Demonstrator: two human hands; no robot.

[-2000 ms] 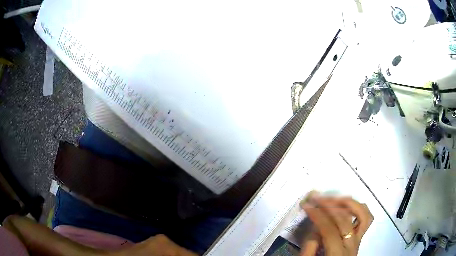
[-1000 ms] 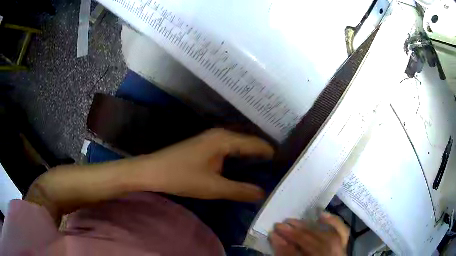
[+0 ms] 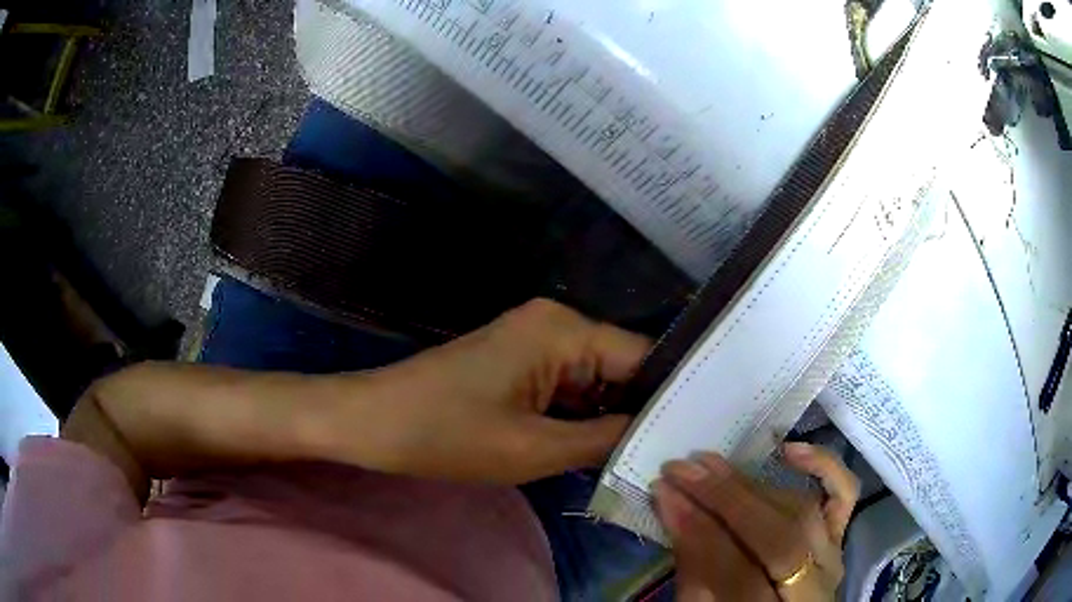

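Observation:
A stiff white strip (image 3: pixel 752 341) with a dashed line along its edge lies over a dark brown ribbed strip (image 3: pixel 785 212) and a pale striped strip (image 3: pixel 849 308). The layers run from the lap side up toward the presser foot (image 3: pixel 1013 82). My left hand (image 3: pixel 529 394) has thumb and fingers at the left edge of the layers, near their lower end. My right hand (image 3: pixel 758 517) grips the lower end of the white strip and the pale layer, thumb on top. The fingertips of my left hand are partly hidden by the dark strip.
Another dark brown strip (image 3: pixel 317 229) lies across the lap. The white table (image 3: pixel 670 71) has a printed ruler along its near edge. Black snips (image 3: pixel 1056 365) lie at the right edge. Pale striped material (image 3: pixel 388 77) hangs under the table edge. Speckled floor (image 3: pixel 141 141) shows at left.
My left hand has come from the lap to the edge of the layers. My right hand has moved down the strip to its lower end. The view has shifted, with the table now higher.

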